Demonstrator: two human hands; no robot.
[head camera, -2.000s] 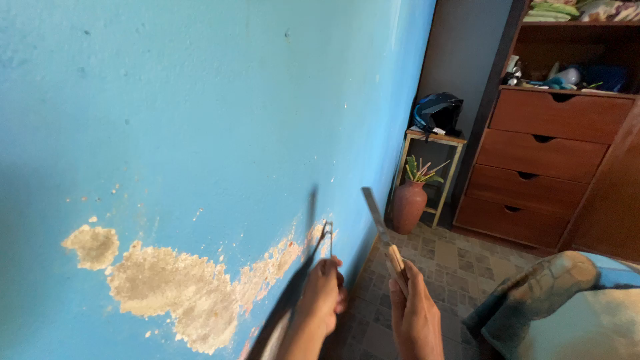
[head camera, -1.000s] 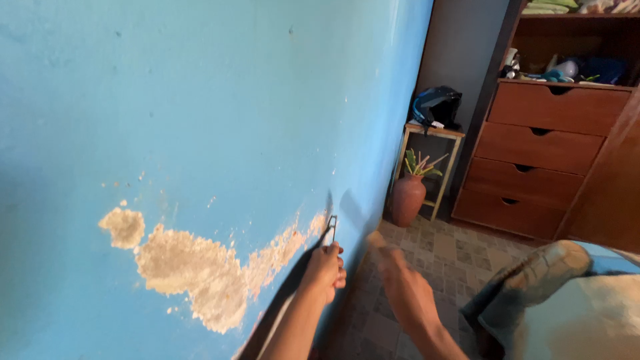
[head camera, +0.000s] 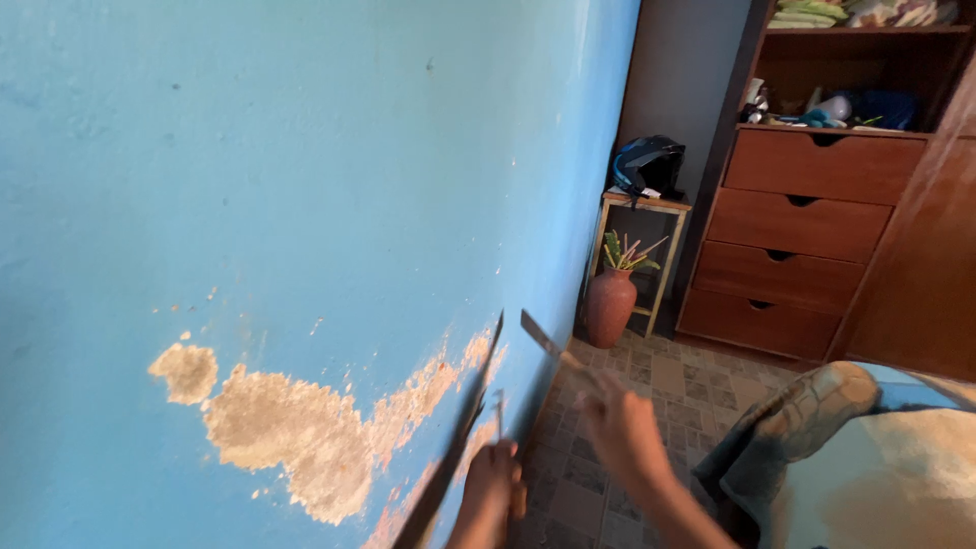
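My left hand (head camera: 494, 476), low in the view near the blue wall (head camera: 343, 191), is closed around a small tool (head camera: 499, 415) with a thin metal end; its exact kind cannot be told. My right hand (head camera: 621, 423), blurred, grips the wooden handle of a flat-bladed tool (head camera: 541, 333), its blade pointing up and left. A gap shows between that blade and the wall. Patches of bare plaster (head camera: 286, 435) run along the wall's lower part, with chipped paint toward the hands. Dark shadows of the hands and tools fall on the wall.
Beyond the wall's end, a helmet (head camera: 648, 164) rests on a small stand (head camera: 675, 204) behind a clay vase with leaves (head camera: 610, 305). A wooden cabinet with drawers (head camera: 793, 221) stands farther right. A cloth-covered surface (head camera: 877, 473) fills the lower right, above tiled floor (head camera: 663, 377).
Since a second ago, my right hand has drawn away from my left, and its blade shows clearly again. My left hand has moved down and still holds its tool.
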